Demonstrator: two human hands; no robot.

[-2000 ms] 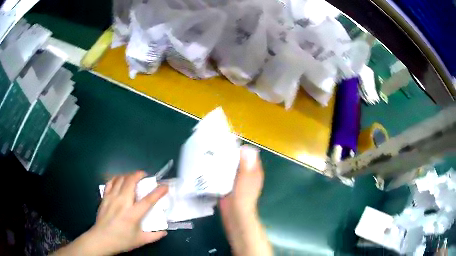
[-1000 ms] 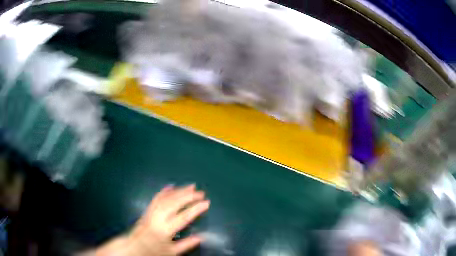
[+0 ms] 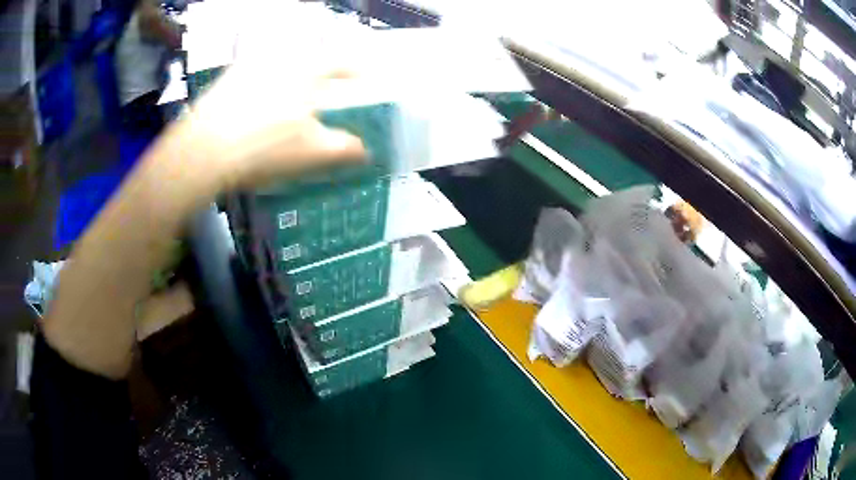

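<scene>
My left hand (image 3: 282, 136), blurred and overexposed, reaches in from the left. Its thumb and fingers lie on either side of a retail box (image 3: 361, 136) with a green side and white flaps, at the far, upper part of a row. Several similar open-flapped cartons (image 3: 343, 283) sit nearer in this slanted row, with small printed codes on their green sides. Bagged products (image 3: 648, 319) in cloudy bags crowd together on the yellow board (image 3: 535, 352) at the right. My right hand is not in view.
The dark green bench (image 3: 450, 412) lies between cartons and board. A dark rail (image 3: 676, 178) crosses the upper right, with whitish material beyond. A yellow piece (image 3: 490, 287) sits at the board's near-left corner. A person (image 3: 145, 61) and a blue bin (image 3: 84, 206) are at upper left.
The view has swung left to the carton row. My left hand, open and empty over the bench one second ago, is now at a carton. The bagged products now appear farther right.
</scene>
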